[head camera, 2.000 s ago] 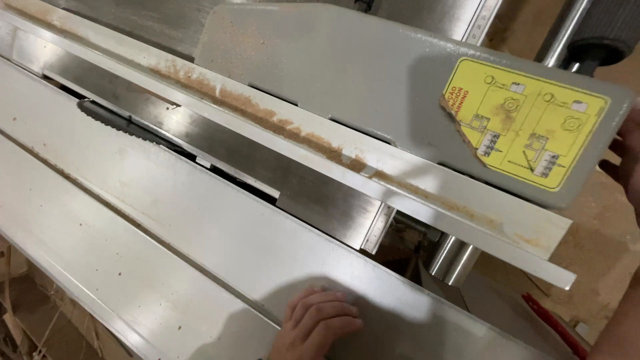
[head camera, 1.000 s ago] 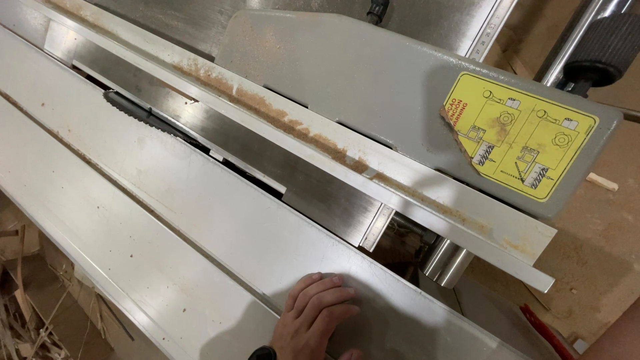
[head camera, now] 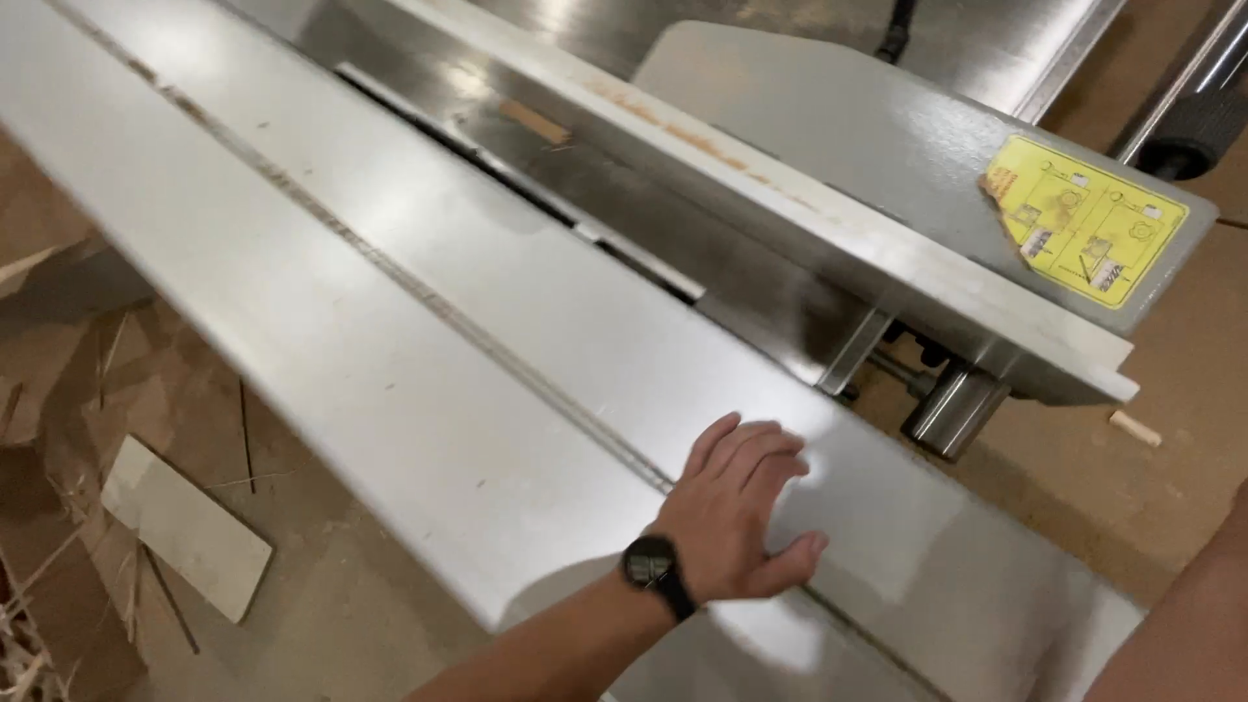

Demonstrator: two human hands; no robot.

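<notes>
My left hand (head camera: 746, 507), with a dark watch on its wrist, is palm down at the sliding table (head camera: 546, 292) of a panel saw, fingers curved and thumb apart. It holds nothing; whether the palm presses on the metal is unclear. Beyond the fingers, a narrow dark blade slot (head camera: 526, 190) runs beside the sliding table. Past it, the metal rip fence (head camera: 780, 200) bears brown dust along its top. A grey fence plate (head camera: 829, 107) with a torn yellow diagram label (head camera: 1087, 222) lies behind. My right hand is out of view; bare skin of a limb shows at the lower right.
A small wood offcut (head camera: 534, 120) lies on the saw table between slot and fence. A steel bar end (head camera: 955, 409) juts below the fence, and a black knob (head camera: 1189, 136) stands at upper right. On the floor are a pale board (head camera: 185, 526) and wood strips.
The view has shifted left. My left hand now shows farther onto the sliding table, thumb spread. The dark toothed edge seen at the slot earlier no longer shows. My right hand has left the right edge.
</notes>
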